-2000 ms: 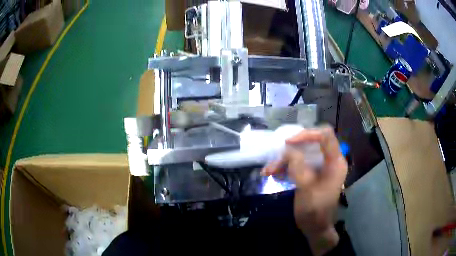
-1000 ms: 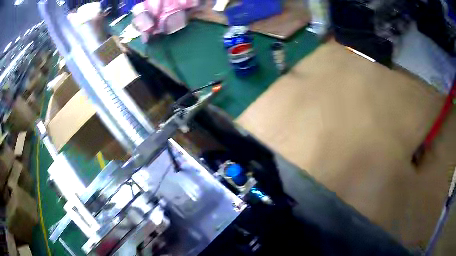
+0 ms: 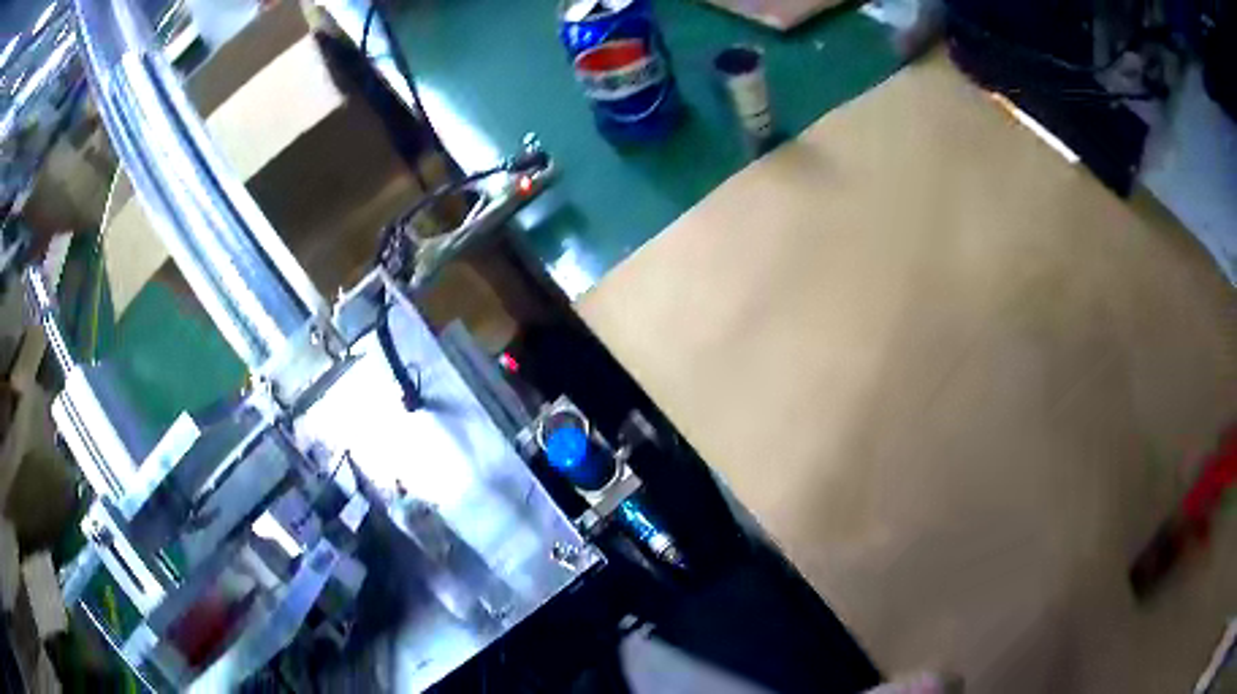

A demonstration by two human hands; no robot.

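Observation:
The pneumatic press fixture is at lower left, its bright plate tilted in view. A blue-knobbed regulator sits at the plate's right edge. A skin-toned sliver, apparently my right hand, shows at the bottom edge, mostly cut off. A pale, blurred blade-like shape lies just left of it; whether the hand holds it cannot be told. My left hand is out of the picture.
Cardboard sheet covers the green bench at right, with a red tool near its right side. A Pepsi can and small cylinder stand behind. The feed tube slants at upper left.
The view has swung right from the press toward the bench. The right hand, earlier over the press with a white part, now shows only at the bottom edge.

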